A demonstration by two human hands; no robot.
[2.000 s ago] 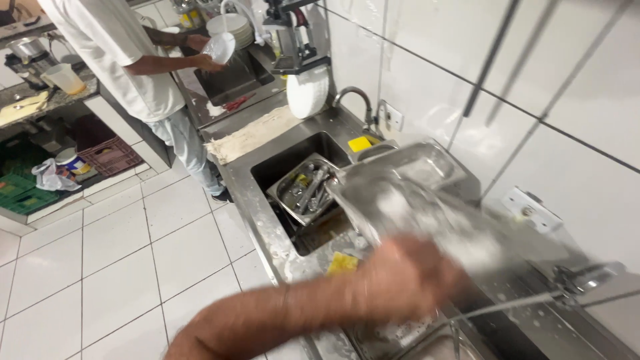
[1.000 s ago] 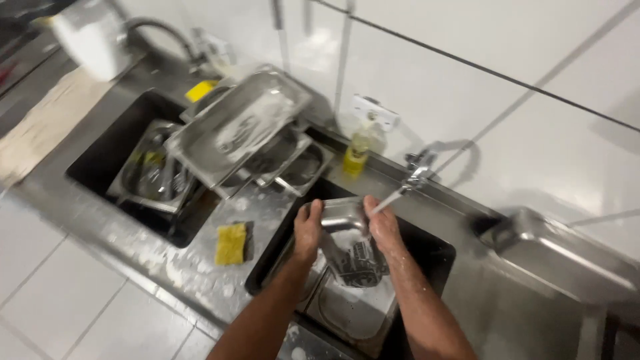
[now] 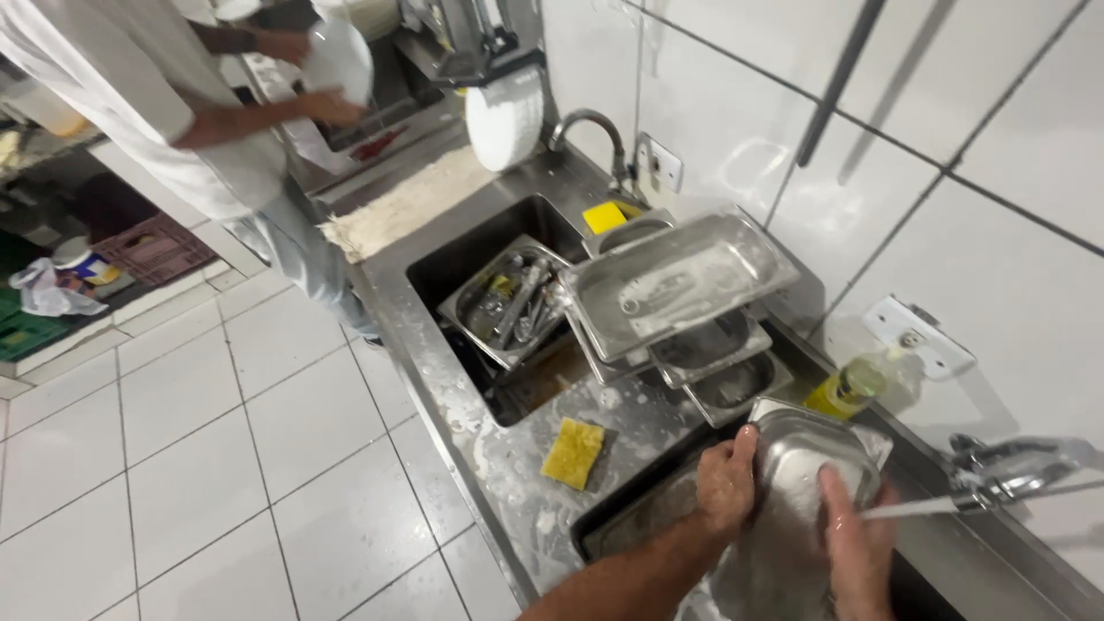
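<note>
Above the near sink basin [image 3: 642,504], a stainless steel food pan [image 3: 802,492] is held with its rounded underside up. My left hand [image 3: 727,483] grips its left edge. My right hand [image 3: 854,535] lies on its right side, blurred, beside the stream from the wall tap [image 3: 992,483]. Several steel pans are stacked on the counter, the top one [image 3: 681,280] wet and tilted. A yellow sponge [image 3: 574,453] rests on the soapy counter to the left of my hands. Cutlery fills a steel pan [image 3: 504,302] in the far basin.
A bottle of yellow liquid [image 3: 845,388] stands against the tiled wall. Behind the stack are another yellow sponge [image 3: 604,217] and a curved faucet [image 3: 591,129]. A cloth [image 3: 423,198] lies on the far counter. Another person [image 3: 216,121] holds a white plate [image 3: 339,65] at the upper left.
The pan in my hands has turned from its earlier tilt to underside up. Two seconds ago my left hand was not visible. The view has swung back toward the other person.
</note>
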